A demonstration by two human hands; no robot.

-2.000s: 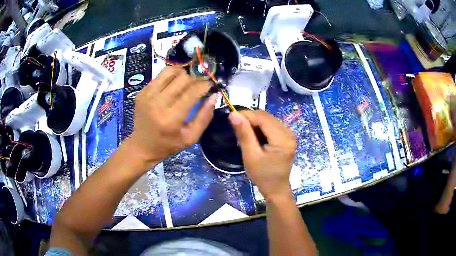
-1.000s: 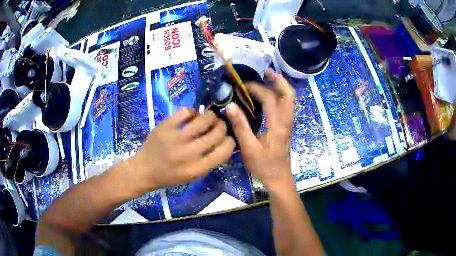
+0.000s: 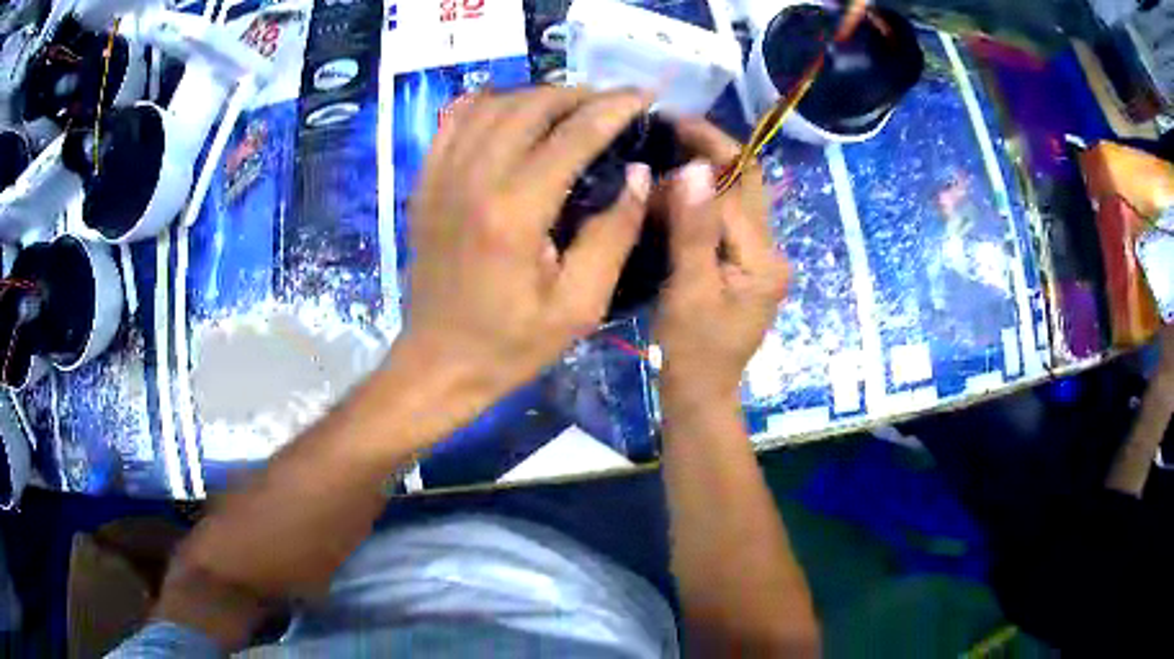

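Note:
My left hand (image 3: 515,232) grips a black round module (image 3: 596,187), its fingers curled over the top. My right hand (image 3: 721,258) is closed at the module's right side, with thumb and fingertips at the base of yellow, red and black wire leads (image 3: 770,126) that rise to the upper right. The white housing's flat mount (image 3: 654,54) lies just beyond my hands. Its black cup is mostly hidden under them. A thin red lead with a small pale tip (image 3: 654,357) hangs below the module.
A second white housing (image 3: 843,77) stands beyond my right hand. Several waiting housings (image 3: 133,171) crowd the left. An orange box (image 3: 1133,238) and another person's arm (image 3: 1146,425) are at the right. A brown cardboard box (image 3: 110,586) is below the table's left edge.
The black module has come from beyond the cup into my hands over it. My left hand has moved up and closed around it. The bench appears higher in the picture.

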